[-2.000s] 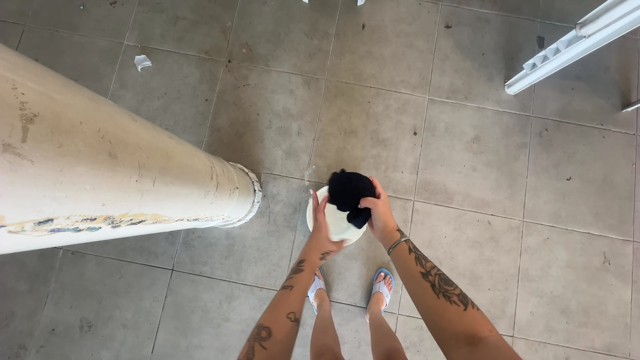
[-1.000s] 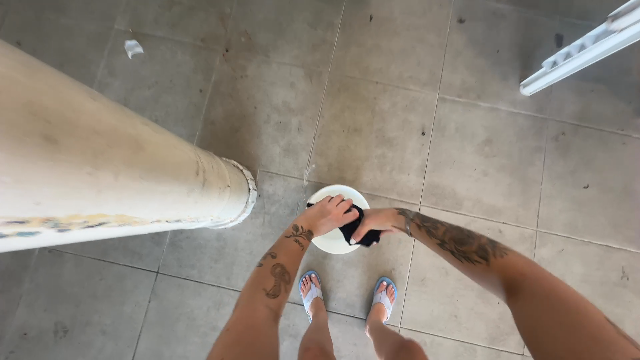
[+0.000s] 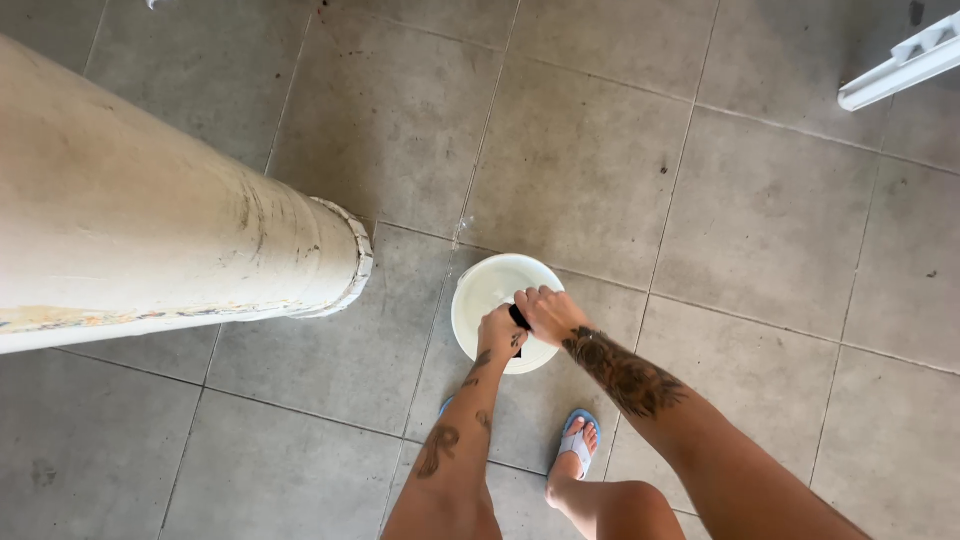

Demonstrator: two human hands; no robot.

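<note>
A black cloth [image 3: 518, 317] is bunched between my two fists, above a round white bucket [image 3: 480, 280] that stands on the floor. My left hand [image 3: 501, 332] grips it from the left, and a small dark end shows just below that hand. Closed around the cloth's other side is my right hand [image 3: 549, 313], a little higher and to the right. The two hands are close together over the bucket's right half. Most of the cloth is hidden in my fingers. Pale, clear-looking liquid seems to be in the bucket.
A thick, scuffed whitish column [image 3: 300, 259] rises at the left, near the bucket. A white metal or plastic frame part [image 3: 900, 73] reaches in at the upper right. Grey tiles [image 3: 577, 165] cover the floor. My foot in a blue-soled sandal [image 3: 577, 442] is just below the bucket.
Two seconds ago the black cloth was a loose bundle in my hands; now it is squeezed small between both fists. My hands have changed their hold on it above the bucket.
</note>
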